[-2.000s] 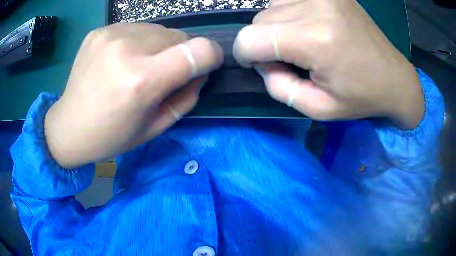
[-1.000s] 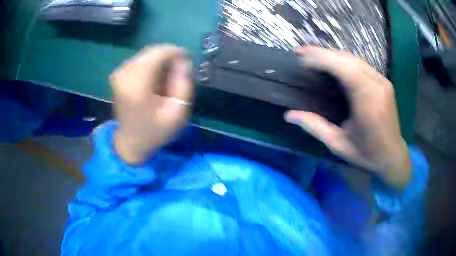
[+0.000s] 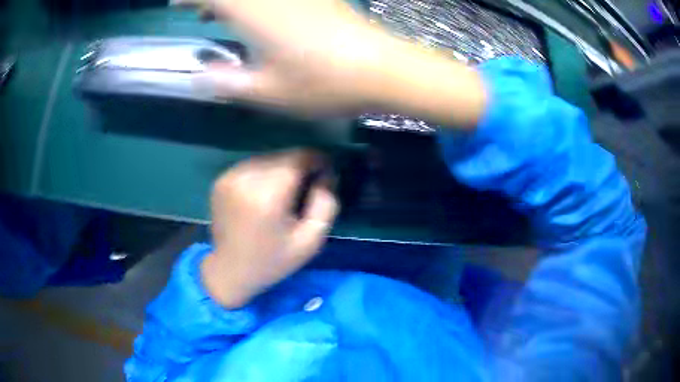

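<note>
A pale-topped, dark-sided stack of black plates [image 3: 149, 63] lies on the table at the left, blurred. My right hand [image 3: 313, 56] reaches across to its right end, thumb and fingers spread around that end; blur hides whether it grips a plate. My left hand [image 3: 261, 224] is curled near the table's front edge, below my right hand; I cannot tell whether its fingers hold anything. More black plates [image 3: 447, 179] lie in front of the tray, partly hidden by my right sleeve. The tray of glittering metal pieces [image 3: 462, 26] is behind my right forearm.
The green table [image 3: 127, 175] has its front edge just before my blue smock. Blue clothing, apparently another person's [image 3: 52, 246], shows at the lower left. The grey floor has a yellowish line [image 3: 82, 324]. Blurred dark and metallic items are at the upper right.
My right hand has left the plates in front of the tray and crossed leftward to the stack. My left hand has moved slightly right and down. The view has shifted towards the left stack.
</note>
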